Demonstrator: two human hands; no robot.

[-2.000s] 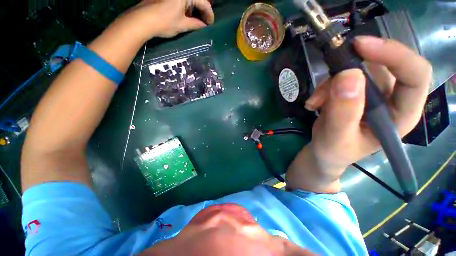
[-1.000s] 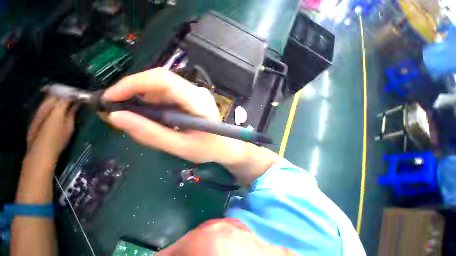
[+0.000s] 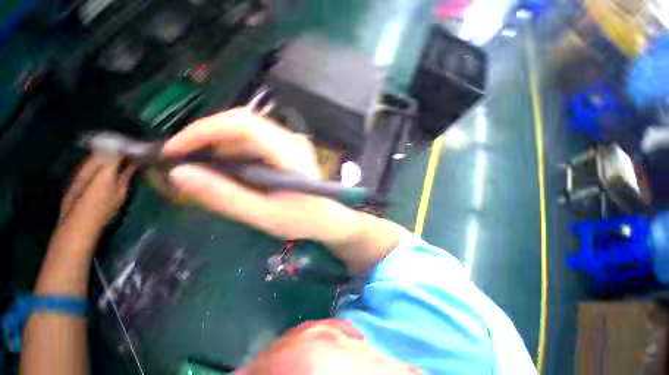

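My right hand (image 3: 242, 165) holds the soldering iron (image 3: 286, 182) like a pen, its metal end pointing left. My left hand (image 3: 97, 187) is at the left, close by the iron's metal end, blurred; what its fingers hold, if anything, cannot be told. A blue strap (image 3: 55, 303) is round my left wrist. A thin strand of solder wire (image 3: 119, 320) runs down the bench below that hand. The edge of a green circuit board (image 3: 202, 366) shows at the bottom, partly hidden.
The cutters (image 3: 287, 265) lie below my right forearm, near a blurred bag of black parts (image 3: 150, 293). A grey-black box (image 3: 323, 79) and a black box (image 3: 453, 73) stand behind. Another green board (image 3: 172, 102) is at upper left. Blue stools (image 3: 612, 253) stand right of the yellow floor line.
Since two seconds ago the view has turned right, and my right hand has brought the iron leftward beside my left hand. Over the last second both hands have barely moved; the picture is blurrier.
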